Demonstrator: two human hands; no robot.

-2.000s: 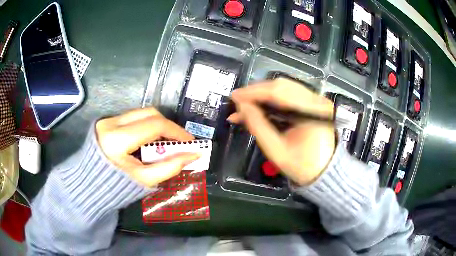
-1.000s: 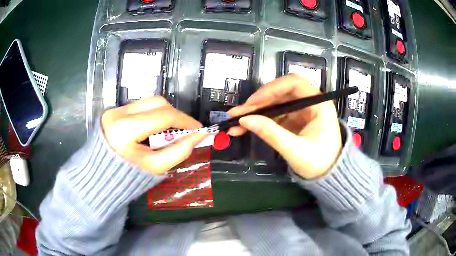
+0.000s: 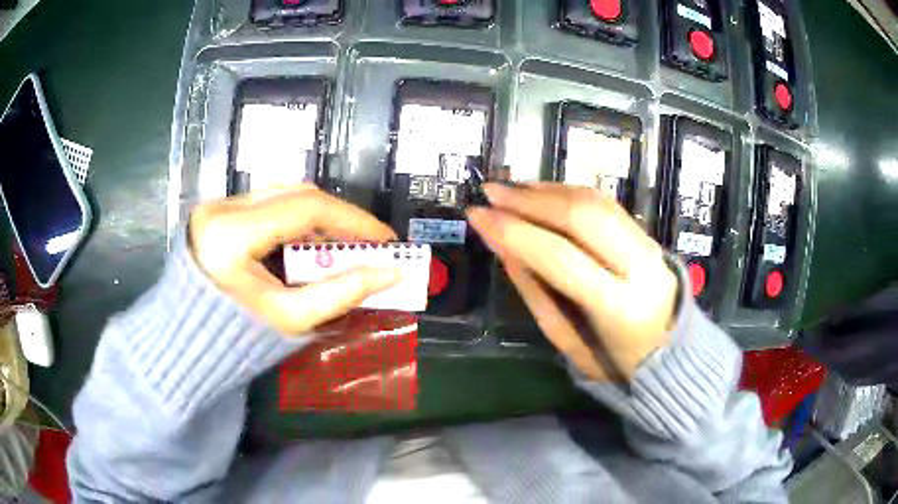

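Observation:
My left hand [image 3: 286,256] pinches the white sticker sheet [image 3: 384,285], which has dark dots along its top edge and a pink mark. The red grid sheet [image 3: 350,364] hangs below it. My right hand [image 3: 581,256] holds the black tweezers [image 3: 477,187], their tips over the slot area of a black handheld unit [image 3: 443,148]. Most of the tweezers is hidden by my fingers. The unit lies label side up in the clear blister tray [image 3: 350,69]. Its pale blue label [image 3: 437,231] shows, and its red disc [image 3: 439,278] is partly behind the white sheet. No sticker is visible at the tips.
More black units with red discs lie in the other pockets, such as one [image 3: 697,177] at the right. A smartphone [image 3: 41,187] and a small white case [image 3: 35,335] lie at the left. Red material [image 3: 778,379] and a dark sleeve [image 3: 857,335] are at the right.
The tweezers have moved from the white sheet up and right to the unit's slots. The white sheet has turned flatter to view. Earlier, the tray shifted left in view.

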